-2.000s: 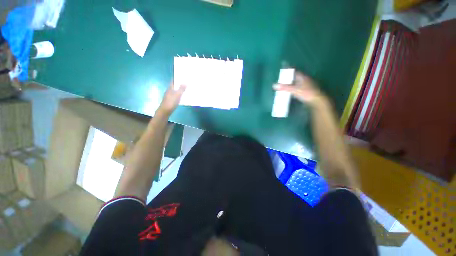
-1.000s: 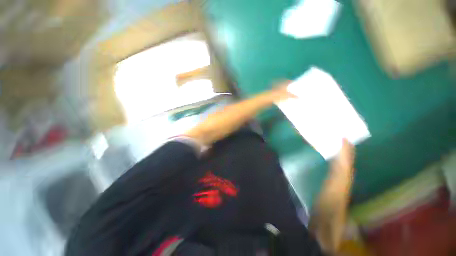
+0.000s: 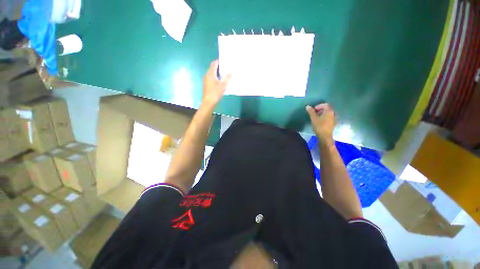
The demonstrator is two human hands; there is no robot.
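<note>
A row of white retail boxes [image 3: 267, 65] lies as one block on the green bench, with small hang tabs standing along its far edge. My left hand [image 3: 214, 85] is at the left end of the row, with fingers and thumb against its near left corner. My right hand [image 3: 322, 116] is near the bench's front edge, just right of and below the row, apart from it. Its fingers are partly curled and I see nothing in it.
A large open carton [image 3: 113, 152] with white contents stands below the bench at left. White paper [image 3: 175, 19] and a white roll [image 3: 70, 44] lie on the bench. A blue stool [image 3: 368, 178] is under the right edge. Brown cartons [image 3: 75, 167] are stacked at far left.
The view has swung back to the bench front. The white row now lies flat, wider than two seconds ago. The single box has left my right hand, which has come off the row.
</note>
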